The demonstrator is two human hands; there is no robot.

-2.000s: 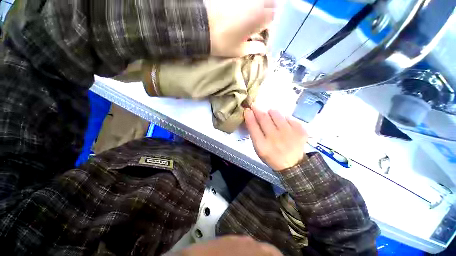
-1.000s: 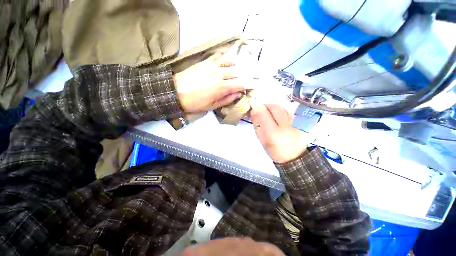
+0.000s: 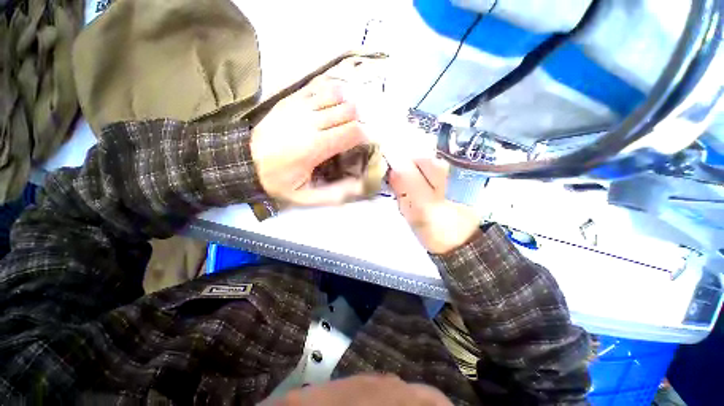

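A tan-brown pocket piece (image 3: pixel 171 63) lies on the white table at the upper left, its narrow edge running under my left hand toward the needle area. My left hand (image 3: pixel 310 147) is curled over a bunched part of the cloth, left of the presser foot (image 3: pixel 425 120). My right hand (image 3: pixel 425 198) has its fingertips at the cloth's right end, just below the presser foot. The fingertips are washed out by glare, so the exact grip of the right hand is hard to see.
The white sewing machine head (image 3: pixel 571 79) with blue stripes fills the upper right. Thread snips (image 3: pixel 520 237) lie right of my right hand. Heaped brown cloth (image 3: pixel 36 87) is at the far left. A measuring strip (image 3: pixel 317 260) lines the front edge, with a blue bin (image 3: pixel 631 369) below.
My left hand has moved from over the machine area down to the cloth and now curls around it. The pocket piece now lies spread at the upper left. My right hand stays near the presser foot.
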